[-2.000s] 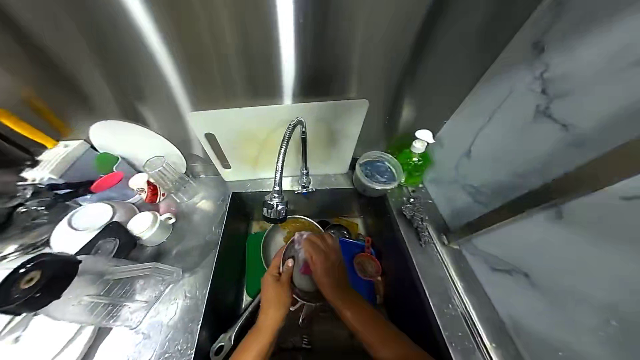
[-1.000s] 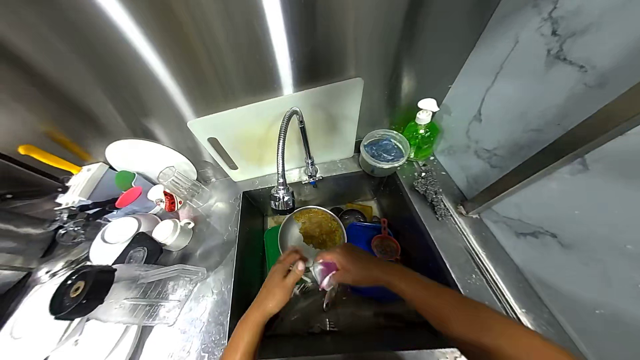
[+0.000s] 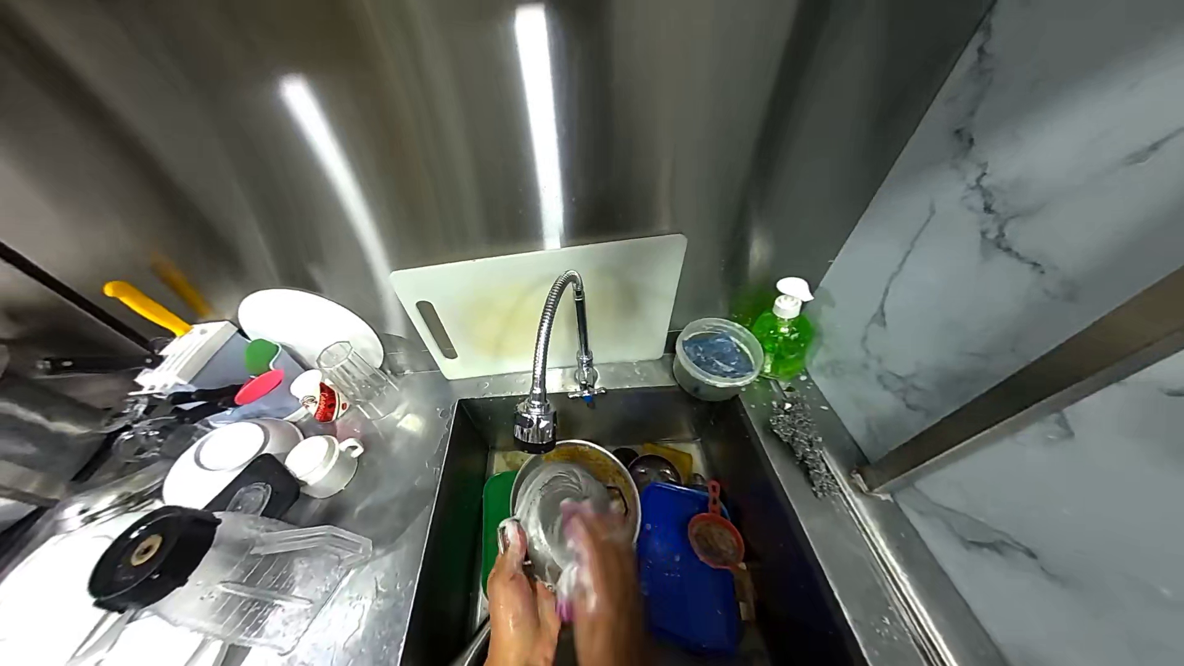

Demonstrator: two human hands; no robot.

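Over the steel sink (image 3: 638, 404), my left hand (image 3: 521, 601) grips the near left rim of a soapy, round metal dish (image 3: 546, 504), perhaps a bowl or lid. My right hand (image 3: 601, 573), blurred and sudsy, holds a pink-and-white scrubbing pad (image 3: 578, 523) against its inside. Behind this dish sits a larger metal pan (image 3: 606, 462) with yellowish residue. The faucet's spray head (image 3: 535, 425) hangs just above them, with no water seen running. Right of my hands lie a blue plastic board or tray (image 3: 680, 573) and a red strainer (image 3: 716, 539). A green item (image 3: 497, 527) is at the left.
A white cutting board (image 3: 546, 305) leans behind the faucet. On the right ledge are a plastic tub (image 3: 717, 356), green soap bottle (image 3: 784, 338) and steel scourer (image 3: 800, 439). Left counter holds a blender jar (image 3: 264, 573), white cup (image 3: 324, 464), glass (image 3: 356, 375) and other dishes.
One second ago the pan with yellowish residue showed uncovered beyond my hands; now the soapy dish covers part of it. My right hand has moved onto the inside of that dish.
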